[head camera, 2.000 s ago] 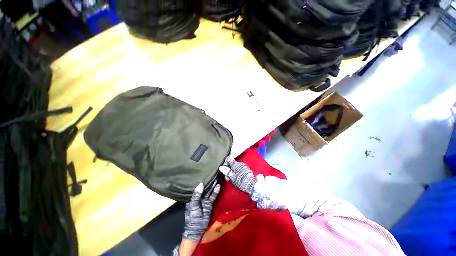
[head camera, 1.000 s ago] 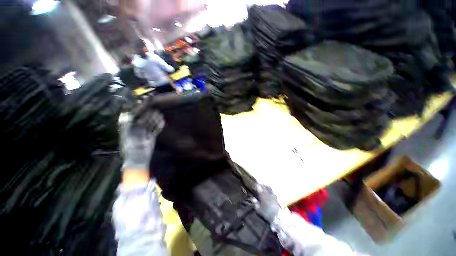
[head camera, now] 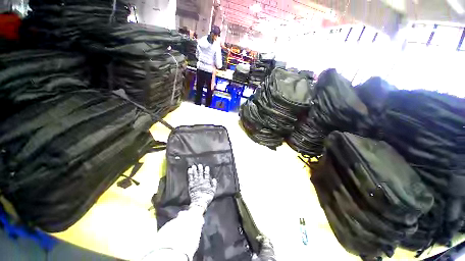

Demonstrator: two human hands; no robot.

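Note:
A backpack [head camera: 200,142] lies open on the pale-yellow table, its black inside facing up. My left hand [head camera: 202,184], in a grey-white striped glove, lies flat with fingers spread on the inner organizer panel. My right hand [head camera: 264,248], also gloved, is at the bag's lower right edge, partly cut off by the frame's bottom; its fingers are not clear. Small thread snips [head camera: 304,232] lie on the table to the right of the bag.
Backpack stacks stand at the left [head camera: 71,148], at the right [head camera: 375,196] and at the far side [head camera: 278,104] of the table [head camera: 265,176]. A strap with a buckle hangs onto the table at left. A person [head camera: 208,63] stands beyond, near blue bins [head camera: 221,100].
The backpack was closed, front side up; it now lies open. My left hand has moved onto its inside, my right hand to its lower right edge. The view has tilted up.

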